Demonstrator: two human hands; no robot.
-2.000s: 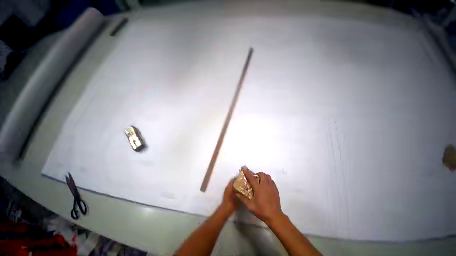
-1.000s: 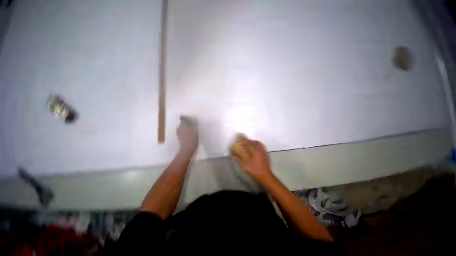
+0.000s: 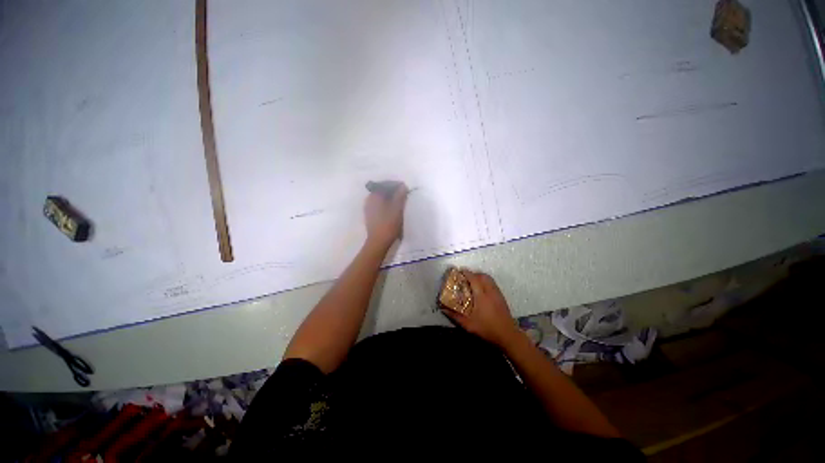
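The white marker paper point(image 3: 344, 118) with thin printed outlines covers the table. My left hand point(image 3: 386, 215) is on the paper near its front edge, closed around a small dark object point(image 3: 381, 187), perhaps a stapler; its tip shows past the fingers. My right hand point(image 3: 484, 306) grips a brown taped pattern weight point(image 3: 455, 291) over the bare table strip, just in front of the paper's edge. A long wooden strip point(image 3: 209, 136) lies on the paper to the left of my left hand.
Another weight point(image 3: 67, 218) lies at the left and one more point(image 3: 730, 25) at the far right. Black shears point(image 3: 63, 355) lie on the table's front edge point(image 3: 271, 316) at the left. Scraps point(image 3: 588, 336) and red fabric point(image 3: 127, 434) are below the table.
The view has shifted right and closer. My left hand has moved away from my right hand and out over the paper with the dark object. My right hand has drawn the weight back off the paper.
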